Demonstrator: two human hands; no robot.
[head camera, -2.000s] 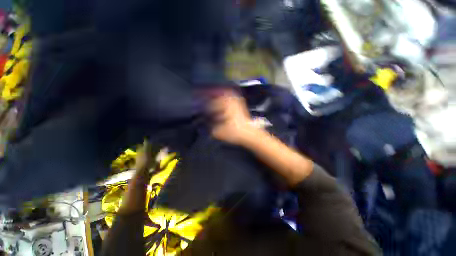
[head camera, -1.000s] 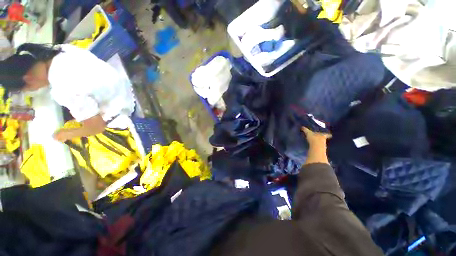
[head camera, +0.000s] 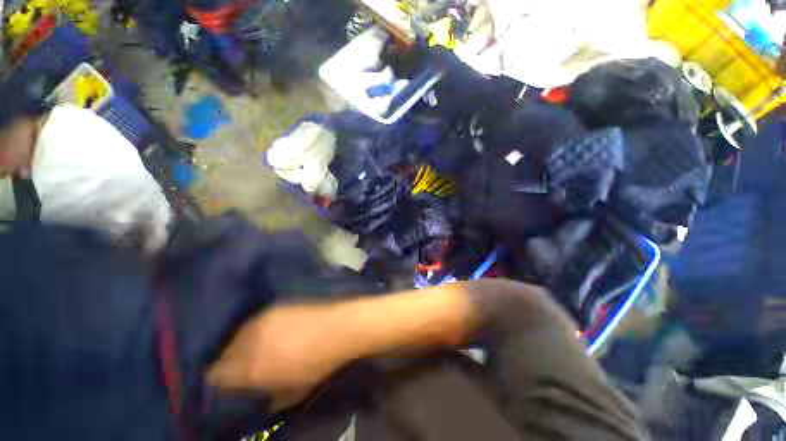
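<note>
A dark navy armful of garments (head camera: 77, 327) fills the lower left, close to the camera. A narrow dark red strip (head camera: 168, 344) runs down it. My right hand (head camera: 267, 357) reaches across from the right and lies against the armful's right part. It is blurred and its fingertips are not clear, so its grip cannot be told. My left hand is not in view. Navy quilted jackets (head camera: 586, 159) lie heaped beyond my right forearm.
A person in white (head camera: 99, 177) is at the left, partly behind the armful. A white tray (head camera: 358, 73) sits by the heap. A blue-rimmed crate (head camera: 633, 288) holds dark cloth at the right. A yellow crate (head camera: 715, 43) is at the upper right. Concrete floor (head camera: 233, 159) shows at upper left.
My right hand has moved from the navy heap left and down to the armful. The armful now covers more of the left. The view has shifted right, bringing in the yellow crate.
</note>
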